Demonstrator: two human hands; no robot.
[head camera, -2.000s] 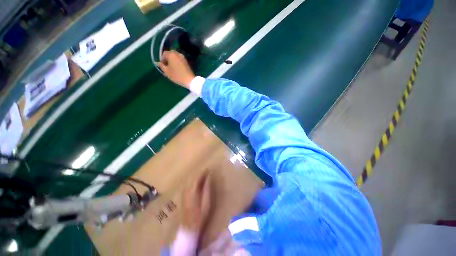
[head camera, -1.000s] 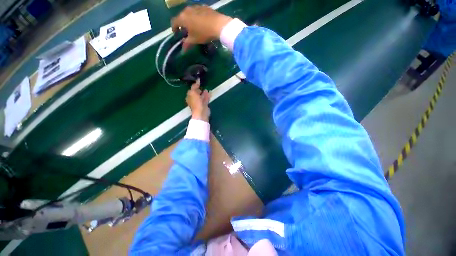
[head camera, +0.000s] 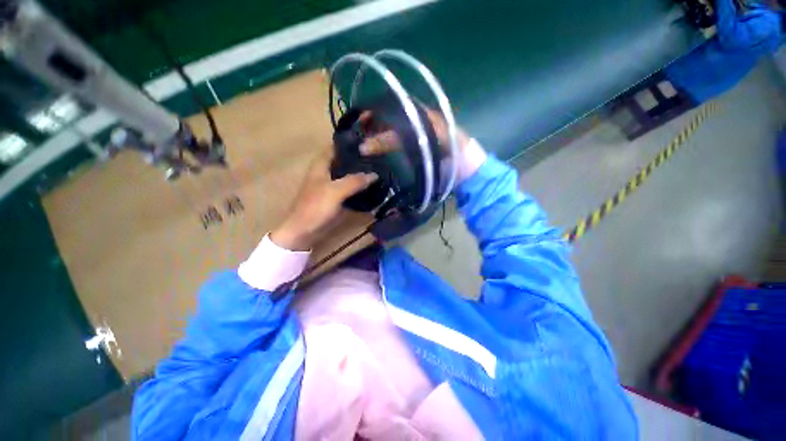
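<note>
A black headset with two pale hoops is held above the right edge of the brown cardboard mat, close to my chest. My left hand grips the near earcup, thumb on its face. My right hand holds the headset from the far right side, its fingers partly hidden behind the hoops and band. A thin black rod sticks out from the earcup toward my left sleeve. The power screwdriver hangs at the upper left, its metal nose over the mat, touching neither hand.
The green conveyor belt with a white line runs behind the mat. A person in blue is at the upper right. Yellow-black floor tape crosses the grey floor. A blue bin with a red rim stands at the lower right.
The headset has been lifted off the belt and brought back near my chest in both hands. The view has turned, so the screwdriver now shows higher up and the paper sheets are out of view.
</note>
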